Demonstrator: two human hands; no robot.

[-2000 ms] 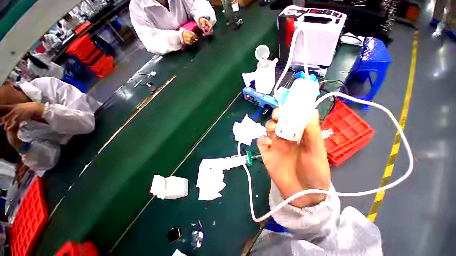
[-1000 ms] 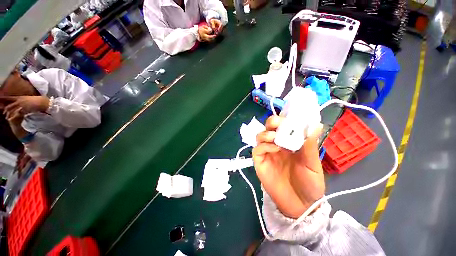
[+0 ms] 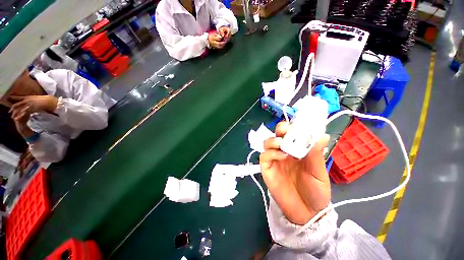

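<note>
My right hand [image 3: 297, 183] is raised at centre right, palm towards me, with its fingers and thumb closed around a white handheld device [image 3: 307, 127]. A thick white cord [image 3: 405, 152] loops from it to the right and back across my wrist. My left hand is not in view. A small black square unit [image 3: 181, 240] lies on the green bench near the bottom, beside clear shiny film scraps [image 3: 205, 246]. White wipes [image 3: 222, 185] and a white boxy item on its side [image 3: 182, 190] lie above them.
A blue control box [image 3: 277, 106], white bottle [image 3: 286, 86], blue cloth [image 3: 327, 97] and white case [image 3: 339, 53] stand beyond the hand. Red crates [image 3: 358, 150] are right. Red trays [image 3: 28, 213] are lower left. Two people in white smocks sit across the bench.
The view has shifted, so the bench items sit slightly further right. The device is tilted a little differently in my right hand, which still holds it.
</note>
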